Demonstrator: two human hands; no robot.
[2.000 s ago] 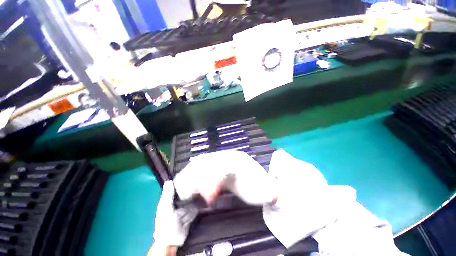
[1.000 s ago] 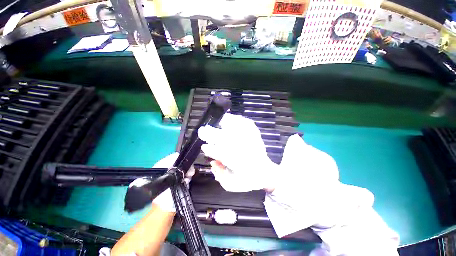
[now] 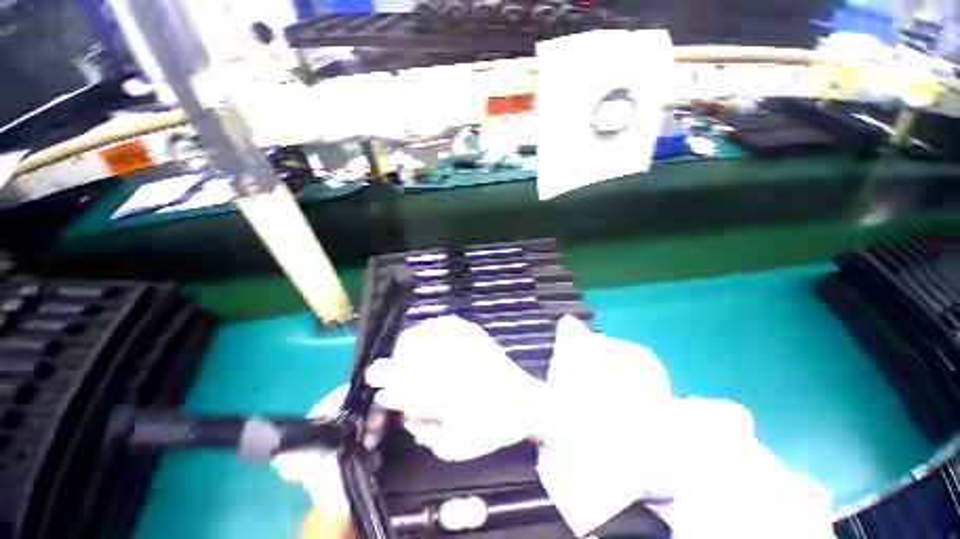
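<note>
A black tripod (image 3: 359,411) is spread open in front of me, with one arm pointing left, one up and one down. The left-pointing arm is blurred and has a pale spot on it. My left hand (image 3: 326,453), in a white glove, is around the tripod near its hub, partly hidden behind it. My right hand (image 3: 453,384), gloved in white, is at the upper arm, its fingers bent against it; the fingertips are blurred. A black slotted tray (image 3: 463,468) lies beneath, with a dark rod unit (image 3: 516,508) with a white oval in its near row and several rods farther back.
Stacked black trays stand at left (image 3: 90,421) and right (image 3: 895,316) on the teal mat (image 3: 737,337). A metal post (image 3: 284,242) with a yellowish lower part rises behind at left. A white sheet with a ring (image 3: 605,116) hangs behind. Cluttered items lie on the bench beyond.
The view first tipped down, then back up. The tripod, blurred and partly hidden two seconds ago, shows spread open; since one second ago its forward black end no longer shows. Both hands remain at it.
</note>
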